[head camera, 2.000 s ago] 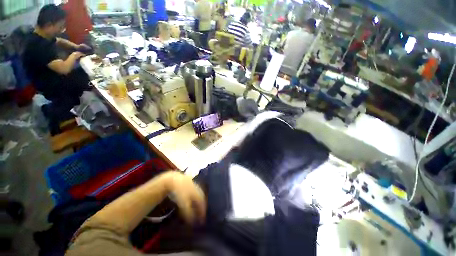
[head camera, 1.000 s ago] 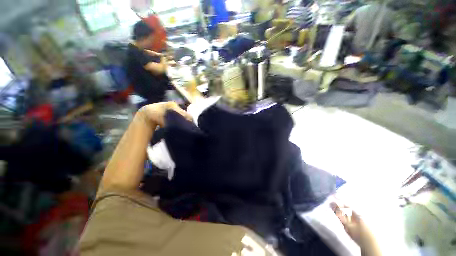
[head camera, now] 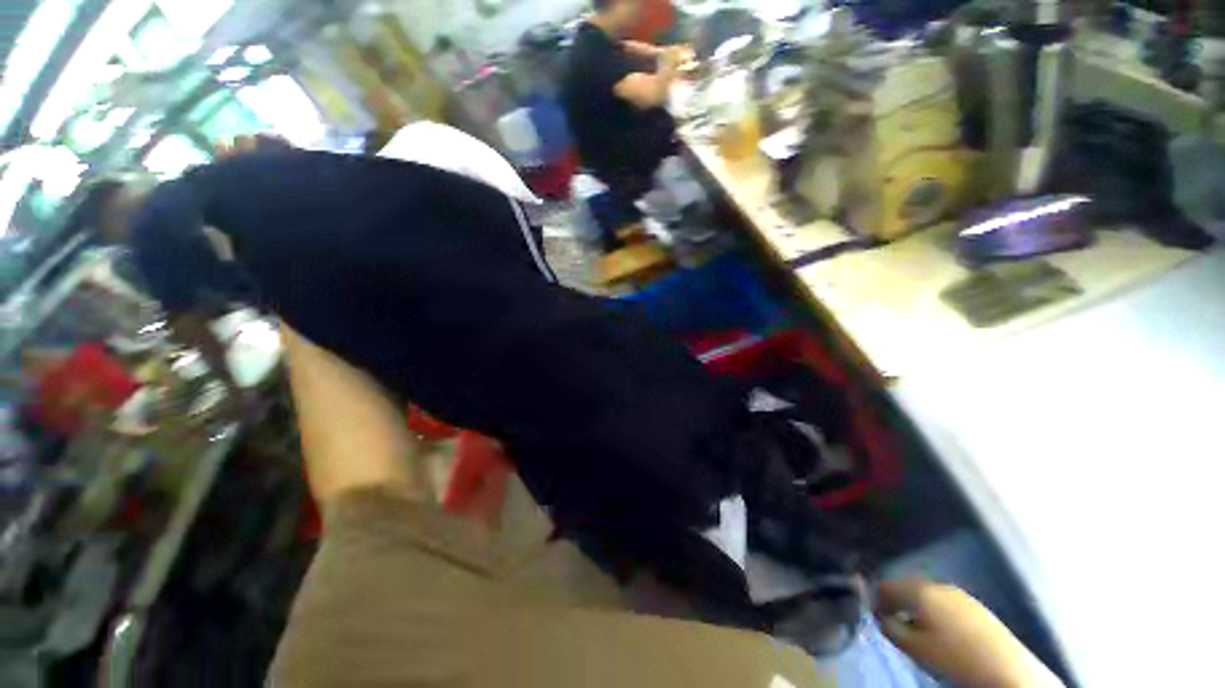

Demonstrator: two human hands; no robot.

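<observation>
The dark garment is stretched in the air from the upper left to the lower right. It has a thin white line and a white panel along its upper edge. My left hand is raised at the garment's far upper-left end and grips it; the cloth hides most of the hand. My right hand is low at the right, blurred, with its fingers curled on the garment's lower end, beside some pale blue cloth.
The white table is on the right, with a lit smartphone and a beige machine. A blue crate and a red crate stand beside the table's edge. A person in black sits beyond.
The view has swung left. The garment has moved off the table and is now stretched out. My left hand has gone up and left with it; my right hand is at its lower end.
</observation>
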